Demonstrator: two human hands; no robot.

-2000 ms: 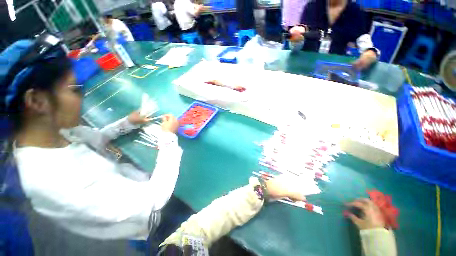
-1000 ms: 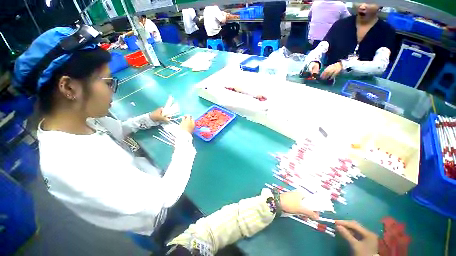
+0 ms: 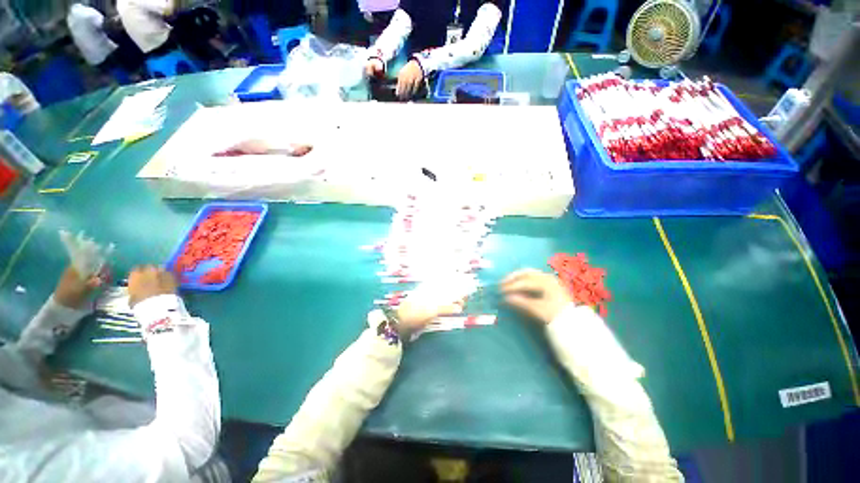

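Note:
My left hand (image 3: 429,309) is closed around several white sticks with red sections, at the near end of the heap; their ends stick out to its right. The heap of red-and-white sticks (image 3: 436,247) lies in front of it, partly washed out by glare. My right hand (image 3: 536,294) is just right of the sticks, slightly blurred, fingers bent; I cannot tell if it holds a small piece. A loose pile of red pieces (image 3: 582,280) lies on the green table beside and beyond my right hand.
A long white block (image 3: 377,141) lies beyond the heap. A blue bin (image 3: 660,184) of sticks stands right of it. A blue tray (image 3: 223,245) of red pieces is left, beside a neighbour's hands (image 3: 151,283). Another person's hands (image 3: 408,77) are opposite. A fan (image 3: 662,34) stands behind.
The view has swung right and down. My right hand has moved away from the stick ends in my left hand, towards the red pile. My left hand still holds sticks.

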